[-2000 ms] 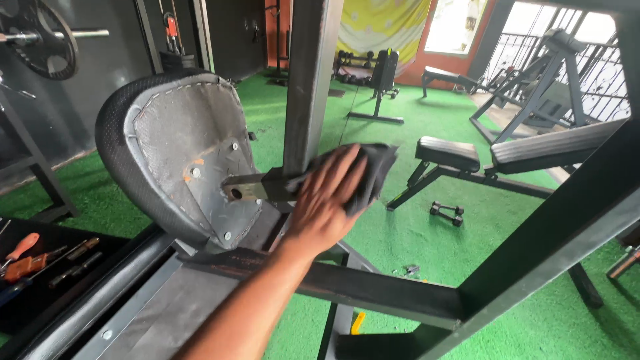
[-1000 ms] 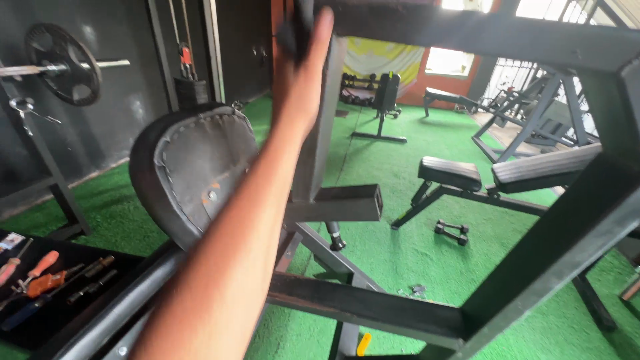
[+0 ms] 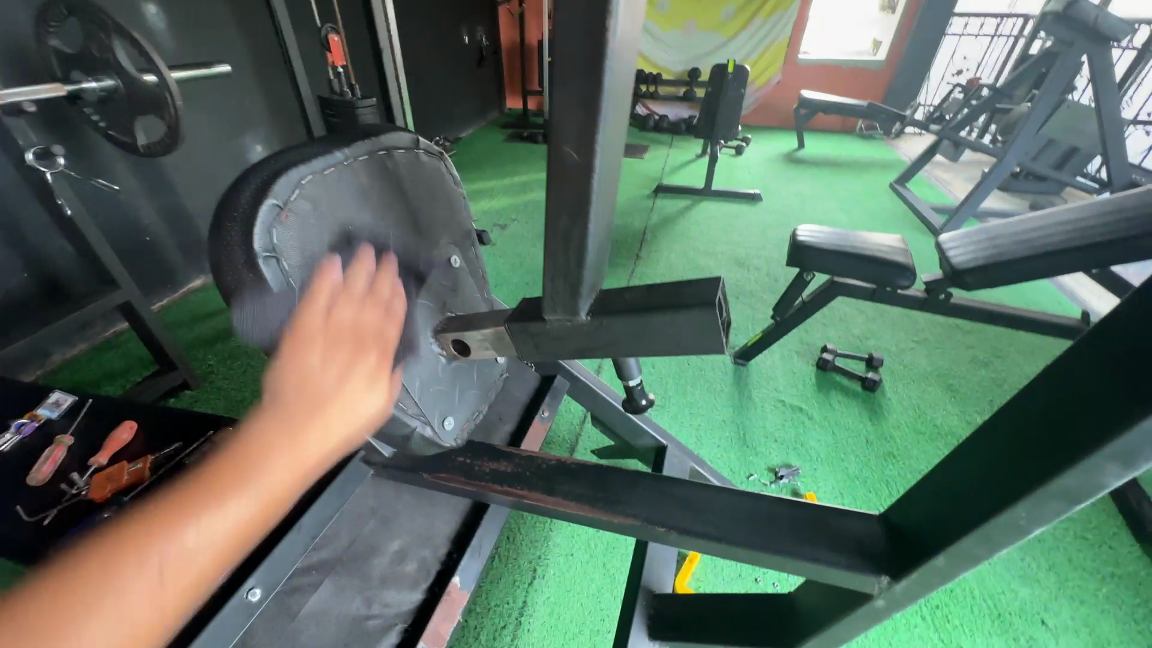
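My left hand (image 3: 346,337) reaches in from the lower left and presses a dark cloth (image 3: 270,310) against the back of a black padded cushion (image 3: 360,193); hand and cloth are blurred. The cushion's back has a stapled or stitched edge and a bolted plate (image 3: 459,382). Just right of my hand, a metal bracket with a hole (image 3: 477,337) joins the plate to a square steel tube (image 3: 621,322), which is fixed to a black upright post (image 3: 585,153). My right hand is out of view.
Screwdrivers (image 3: 112,443) and other tools lie on a black surface at left. A scuffed black crossbar (image 3: 630,495) and a slanting frame beam (image 3: 1026,450) stand close by. On the green turf are a dumbbell pair (image 3: 849,367), a bench (image 3: 850,256) and small metal parts (image 3: 785,472).
My left hand went from the square tube up to the upright post, then down and left onto the cushion's back, with the dark cloth.
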